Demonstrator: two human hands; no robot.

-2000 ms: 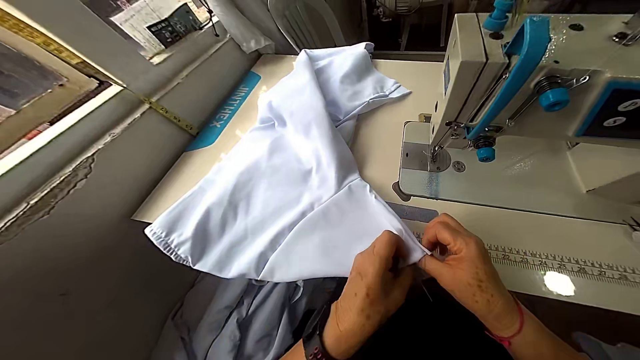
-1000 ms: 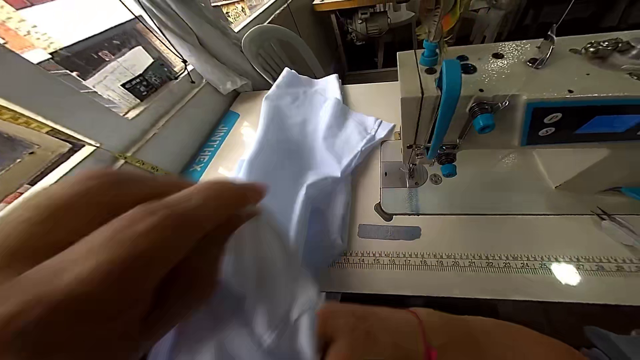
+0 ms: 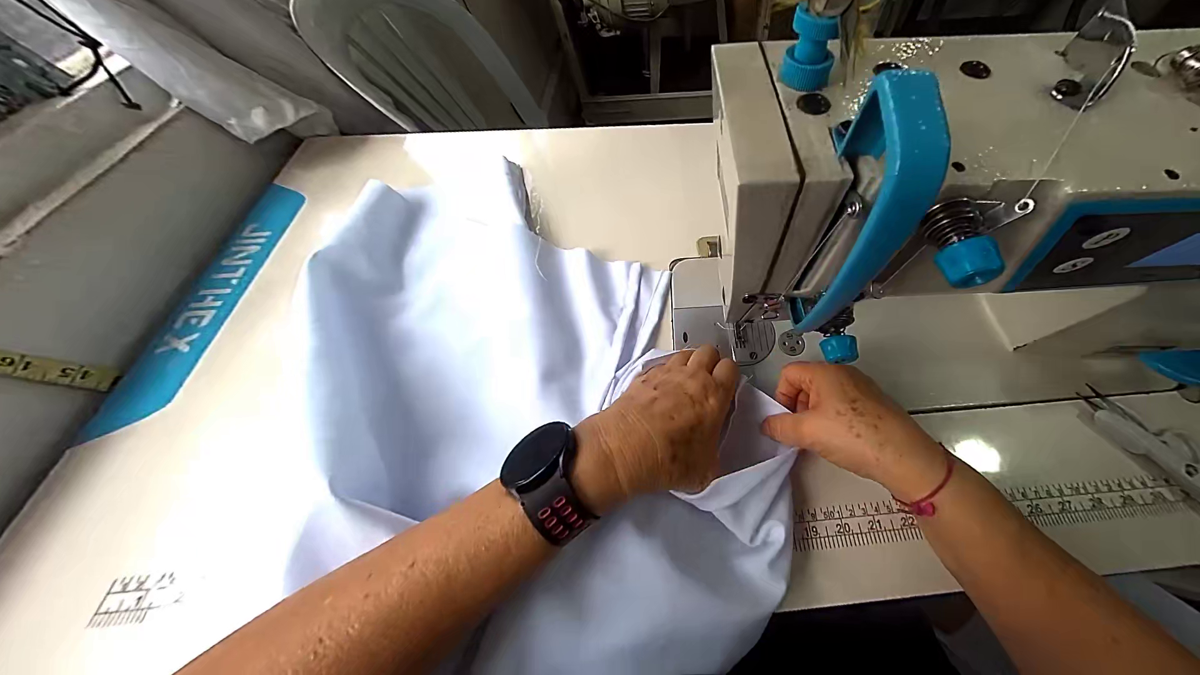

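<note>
A light blue-white fabric garment piece (image 3: 450,319) lies over the left of the sewing table and hangs past its front edge. My left hand (image 3: 675,417), with a watch on the wrist, grips a folded part of the cloth just in front of the needle plate (image 3: 698,323). My right hand (image 3: 830,412) pinches the cloth's right edge between thumb and fingers, close to the plate. The presser foot and needle area (image 3: 750,328) of the industrial sewing machine (image 3: 975,141) is right behind my hands. Whether cloth reaches under the foot cannot be told.
Thread snips (image 3: 1144,436) lie on the table at the right, near a printed ruler strip (image 3: 1097,497). Behind the table stands a plastic chair (image 3: 422,66). A yellow measuring tape (image 3: 56,370) is at the left wall. The machine's blue guard (image 3: 900,178) overhangs the needle area.
The cloth and both hands have moved up to the needle area. My left hand, large and blurred at the left one second ago, now grips the cloth by the plate. The view has moved closer.
</note>
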